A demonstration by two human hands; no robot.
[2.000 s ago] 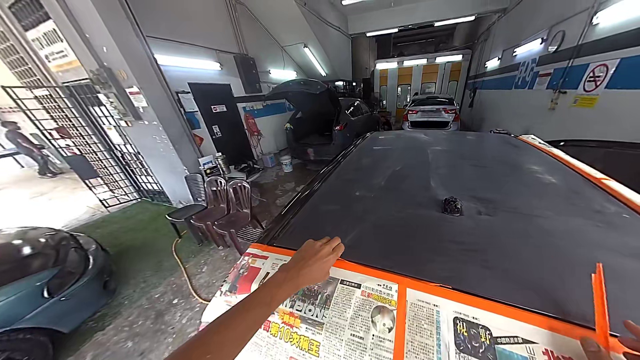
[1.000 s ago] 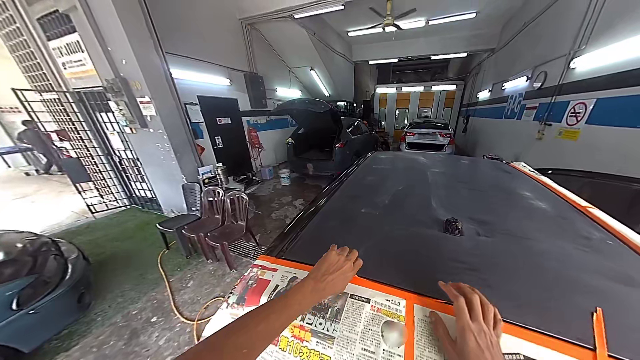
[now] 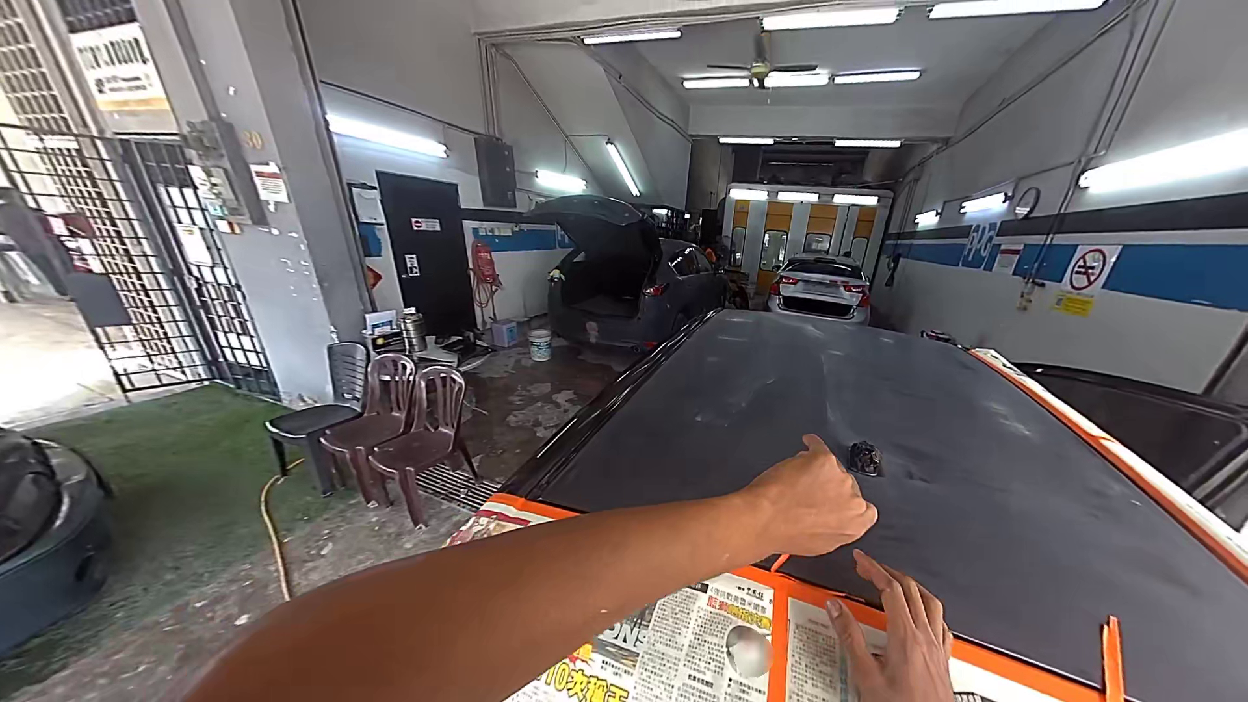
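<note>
My left hand (image 3: 814, 497) reaches over the matte dark car roof (image 3: 760, 380) with its fingers curled, just left of a small black fitting (image 3: 865, 458) on the roof. What lies inside the curled fingers is hidden. A short orange strip (image 3: 779, 563) sticks up from the tape below that wrist. My right hand (image 3: 897, 624), fingers apart, is at the roof's near edge over the orange masking tape (image 3: 829, 595) and the newspaper sheets (image 3: 682, 634). Another orange tape strip (image 3: 1112, 658) stands up from the edge at the right.
Plastic chairs (image 3: 419, 429) and a yellow hose (image 3: 276, 526) are on the left. A dark car with its tailgate raised (image 3: 624, 292) and a silver car (image 3: 821, 288) stand further back. Masking (image 3: 1102, 439) lines the roof's right side.
My left hand has moved from the taped near edge to the right and forward over the roof. My right hand was at the far right two seconds ago and has come in beside the left.
</note>
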